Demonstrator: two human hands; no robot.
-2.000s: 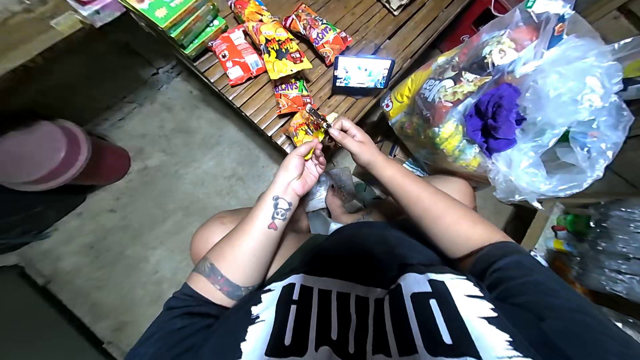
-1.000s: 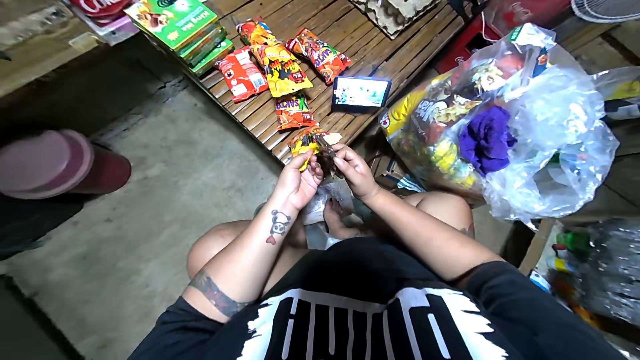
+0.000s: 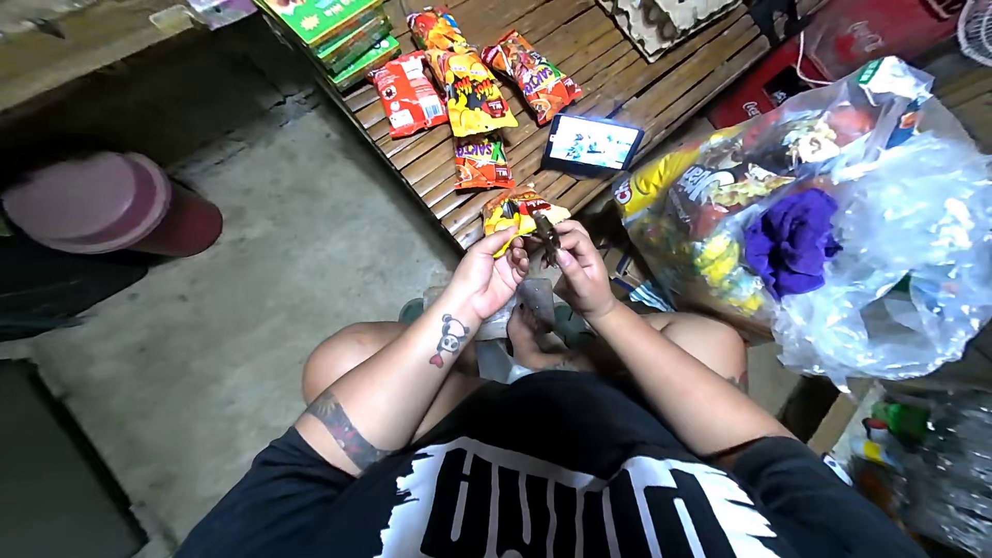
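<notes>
My left hand (image 3: pixel 493 271) pinches the near edge of a yellow and red snack packet (image 3: pixel 513 211), which lies by the near edge of the slatted bamboo table (image 3: pixel 620 85). Between the fingers of my right hand (image 3: pixel 580 267) is a small dark object (image 3: pixel 547 234), too small to name, close against the packet. Just beyond my hands lie an orange snack packet (image 3: pixel 482 163), a yellow one (image 3: pixel 474 93), a red one (image 3: pixel 408 94) and another orange-red one (image 3: pixel 533 75). A phone (image 3: pixel 594 144) with its screen lit stands to their right.
Green boxes (image 3: pixel 349 46) are stacked at the table's left edge, and an egg tray (image 3: pixel 666 23) lies at the back. Right of my hands, a large clear plastic bag (image 3: pixel 891 225) holds snack packs and a purple bundle (image 3: pixel 792 244). A pink lidded bucket (image 3: pixel 182 221) stands on the floor at left.
Both hands remain close together at the packet near the table's edge, with only small shifts of the fingers. The other packets and the phone have stayed in place.
</notes>
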